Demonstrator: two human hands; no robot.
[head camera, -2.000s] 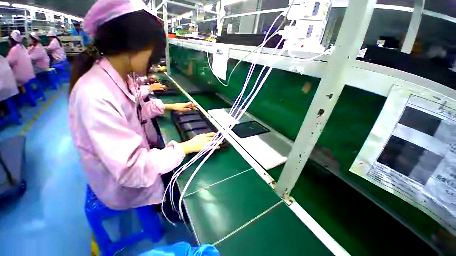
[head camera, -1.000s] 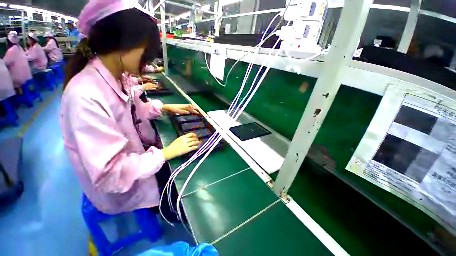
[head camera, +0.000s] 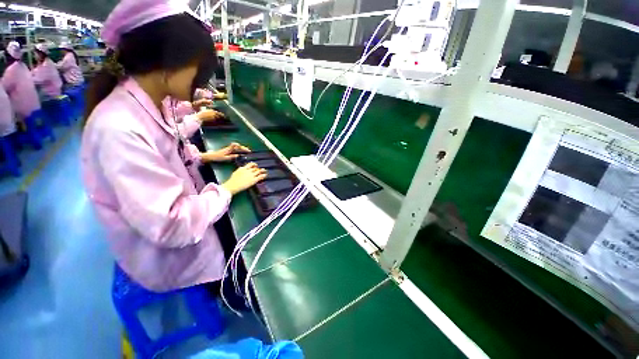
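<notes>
Neither of my hands is in view; only a bit of blue sleeve shows at the bottom edge. A long black slotted phone tray (head camera: 272, 184) lies on the green bench in front of the neighbouring worker. Dark flat phones sit in its slots. The neighbour's two hands rest at the tray's near side, over its far and middle part. A single dark phone or tablet (head camera: 352, 185) lies alone on a white board (head camera: 375, 214) behind the bench's white edge strip.
The green bench (head camera: 308, 259) runs away ahead. White cables (head camera: 343, 116) hang from the shelf across the edge strip. A white metal post (head camera: 438, 151) stands at the right. An instruction sheet (head camera: 571, 203) is taped to the shelf. A pink-smocked worker (head camera: 150, 182) sits at the left on a blue stool.
The neighbour's hands have moved left and back along the tray, uncovering its near end. The view has shifted slightly. The single dark device has stayed on the white board.
</notes>
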